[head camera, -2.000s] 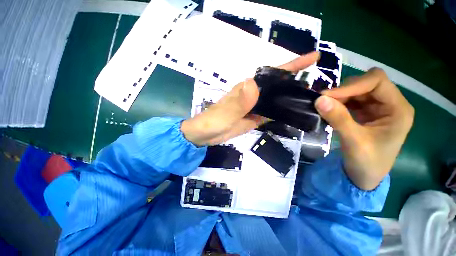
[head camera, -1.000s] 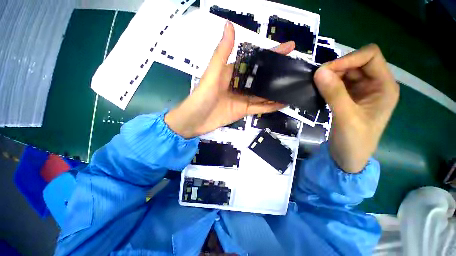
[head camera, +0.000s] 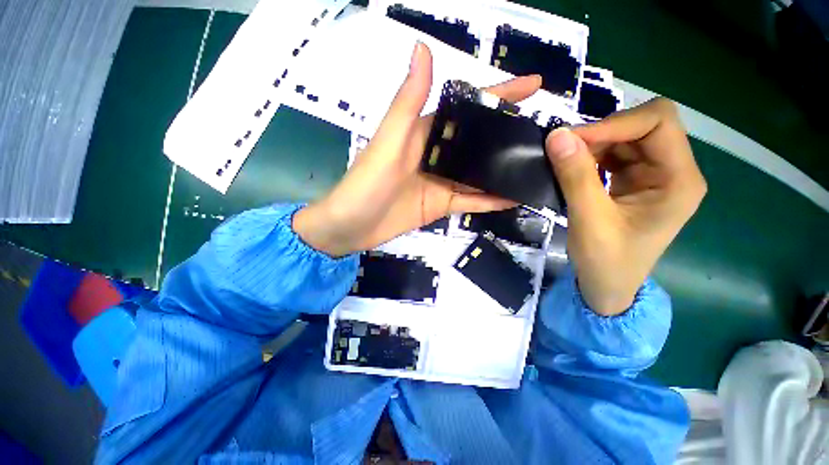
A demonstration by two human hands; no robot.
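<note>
My left hand [head camera: 386,177] holds a circuit board [head camera: 454,102] from beneath, thumb raised away from it. A glossy black adhesive sheet [head camera: 498,153] lies over the board, with small gold spots at its left end. My right hand [head camera: 627,195] pinches the right end of the sheet and board between thumb and forefinger. Whether the sheet is fully stuck down there is hidden. The white component tray [head camera: 473,359] lies below, partly covered by my hands. It holds black-covered boards, one tilted [head camera: 495,272], and a bare-looking board [head camera: 375,346] at lower left.
White spent release liners [head camera: 232,109] with small black marks lie beyond and left of the tray. White-edged sticker sheets [head camera: 597,95] show at its right. A ribbed whitish pile [head camera: 54,109] stands far left. A person's white sleeve [head camera: 773,400] is at lower right.
The black sheet, earlier held off and then angled over the speckled board, now lies along it with its gold spots showing. My right hand has moved slightly left.
</note>
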